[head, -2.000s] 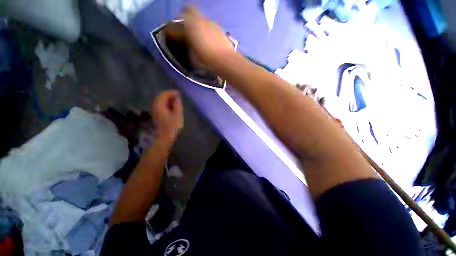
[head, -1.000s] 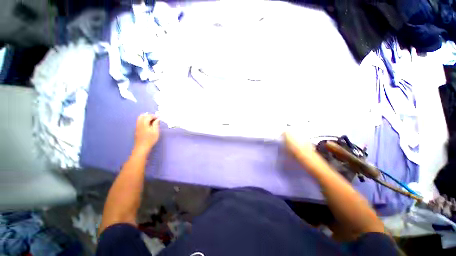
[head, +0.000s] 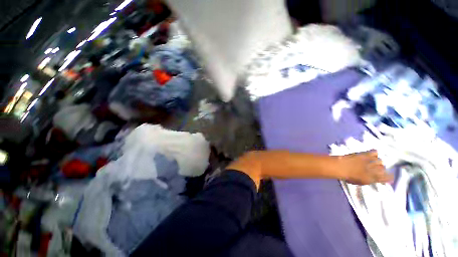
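My left hand (head: 367,168) reaches across the table to the near edge of the bright white heap of strips (head: 422,201). Its fingers are curled down at the heap and blurred, so I cannot tell whether they hold a strip. My left forearm crosses above the bare purple-blue table cover (head: 306,120). My right hand is out of the picture. The iron does not show.
Light blue pieces (head: 402,98) lie in a tangle at the far corner. A bunched white heap (head: 306,55) lies at the table's left end, beside a pale grey panel (head: 236,35). White and blue cloth (head: 145,185) lies on the floor.
The view has swung left, so the iron and my right hand have left the picture. My left hand now lies over the white heap, farther across the table.
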